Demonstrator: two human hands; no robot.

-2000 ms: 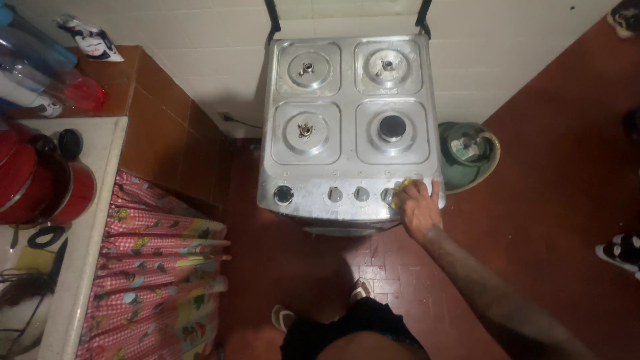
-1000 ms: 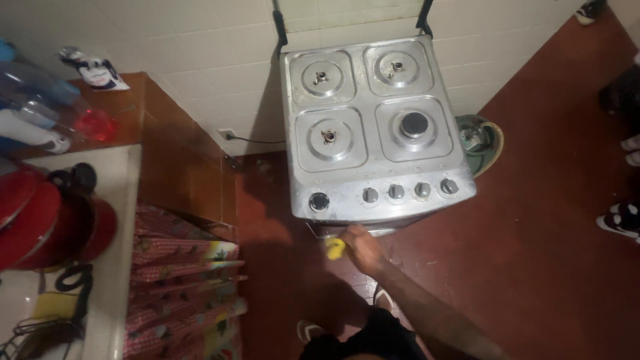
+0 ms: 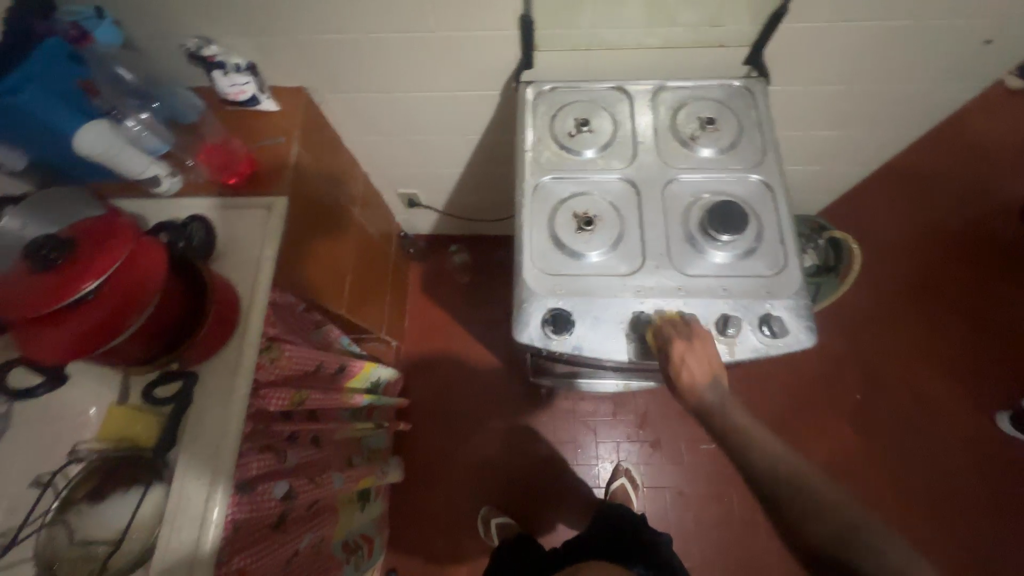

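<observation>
My right hand holds a yellow sponge against the front control panel of a silver gas stove, over the knobs left of the panel's middle. Two knobs show to the right of the hand, and a dark round knob sits at the panel's left end. Three burners are bare; the front right one bears a black burner cap. Part of the panel is hidden under the hand. My left hand is out of view.
Left, a counter holds red pots, a yellow cloth or sponge and a wire rack. Plastic bottles stand behind. A patterned curtain hangs below. A green gas cylinder is right of the stove; a power cord runs behind.
My right hand with the sponge was at the right knobs, then below the panel's front edge; now it is on the panel, left of the two right knobs. The view has shifted.
</observation>
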